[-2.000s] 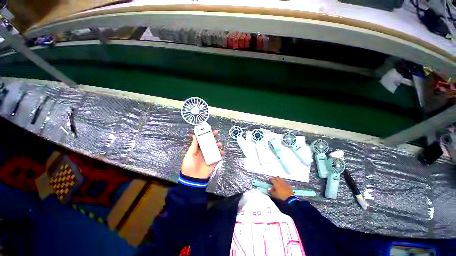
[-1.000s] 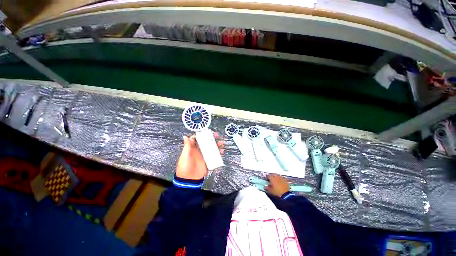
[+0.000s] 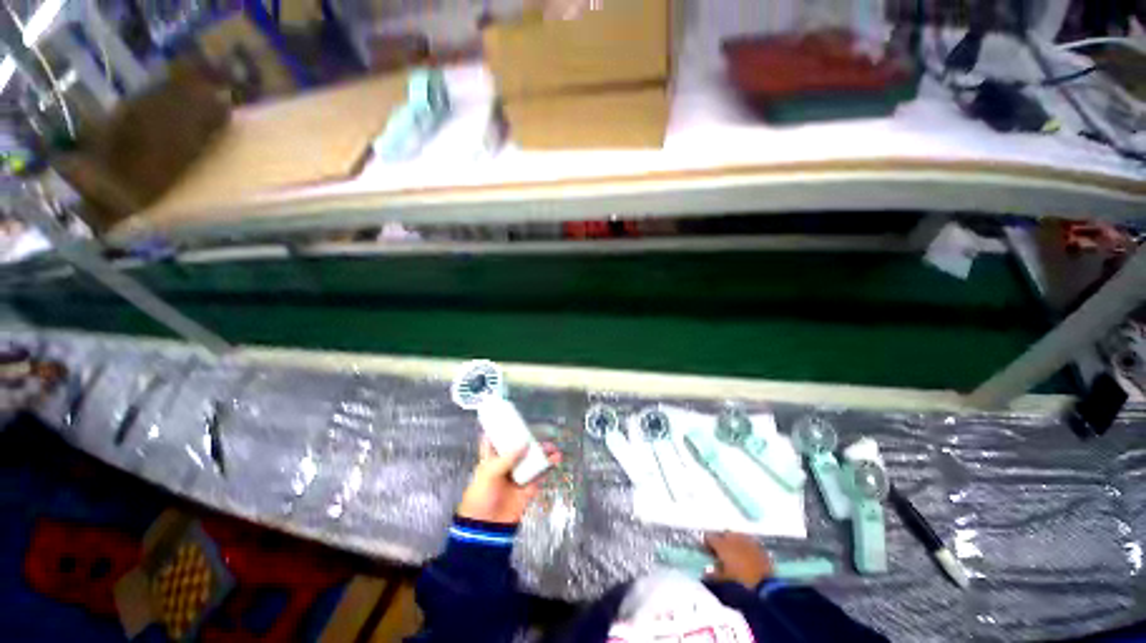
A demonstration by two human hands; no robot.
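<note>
My left hand [image 3: 500,487] holds a white handheld fan [image 3: 509,433] by the lower handle, its round spoked head up and tilted left. My right hand [image 3: 739,558] rests on mint plastic strips [image 3: 799,569] at the bench's front edge; whether its fingers grip them cannot be told. Two small-headed white fans [image 3: 654,425], a mint fan [image 3: 764,462] and a mint strip [image 3: 724,477] lie on white sheets [image 3: 782,513]. Two mint fans [image 3: 867,528] overlap to the right of the sheets. A black-handled tool with a white tip [image 3: 930,538] lies further right.
The bench has a wrinkled silvery cover [image 3: 339,440]. Behind it runs a green belt [image 3: 628,308]. The upper shelf [image 3: 754,189] holds a cardboard box [image 3: 578,75], a red-and-green item [image 3: 823,75], a mint item [image 3: 417,113] and cables. A dark thin item [image 3: 215,437] lies on the left of the bench.
The view has tilted up, showing more of the shelf. The held fan was turned from one face to the other earlier and now appears more tilted. The right hand stays at the strips.
</note>
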